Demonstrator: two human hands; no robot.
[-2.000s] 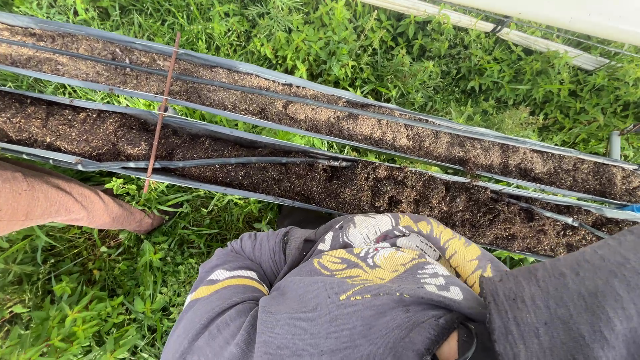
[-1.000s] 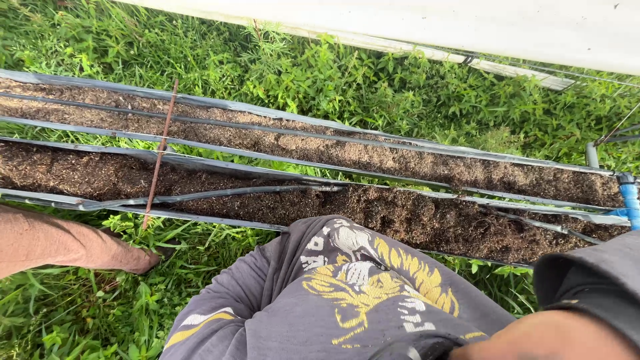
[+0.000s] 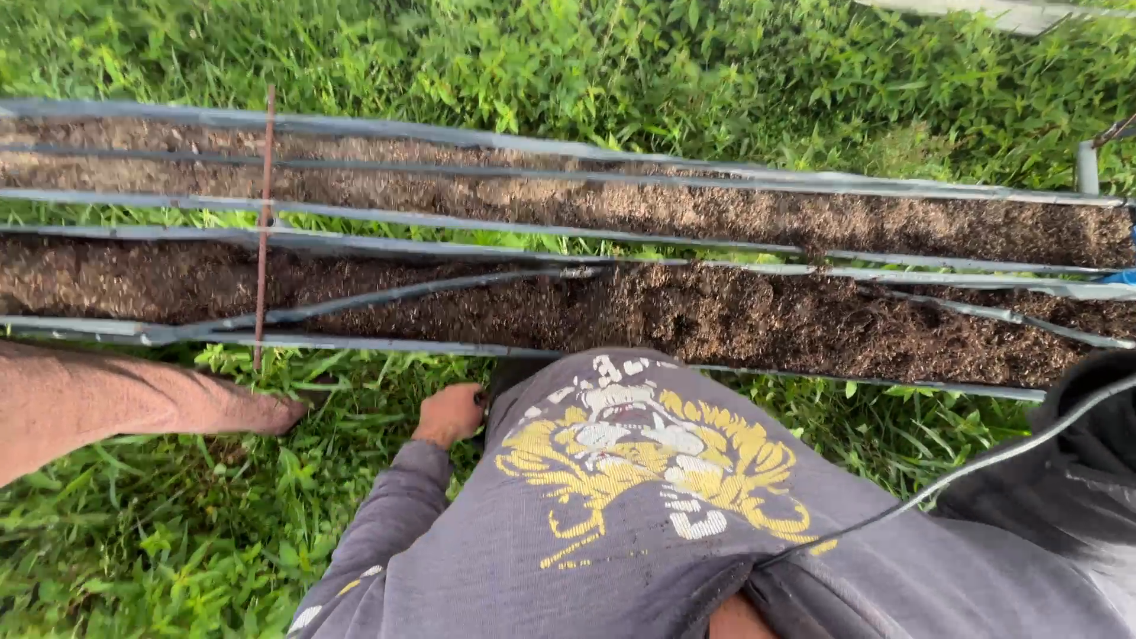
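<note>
My left hand (image 3: 448, 414) is low in the grass beside the printed grey shirt, its fingers curled against something dark at the shirt's edge; whether it holds anything is hidden. My right hand is not visible. Ahead of the shirt (image 3: 657, 461) lies a long trough of dark, crumbly soil (image 3: 710, 311) with grey rims. A dark drip hose (image 3: 399, 291) runs along the soil. A thin cord (image 3: 941, 479) crosses from the shirt's neck opening to the right edge, over black cloth (image 3: 1029, 470).
A second soil-filled trough (image 3: 532, 191) runs parallel beyond the first. A rusty metal rod (image 3: 265, 226) crosses both. At the left, a brownish fabric-covered limb (image 3: 133, 399) reaches into the grass. A grey pipe (image 3: 1087, 167) stands at the right, near a blue fitting (image 3: 1123, 277).
My left hand has come into view beside the shirt. Blurred skin at the lower right a second ago is gone from there, and the cord now shows across the shirt.
</note>
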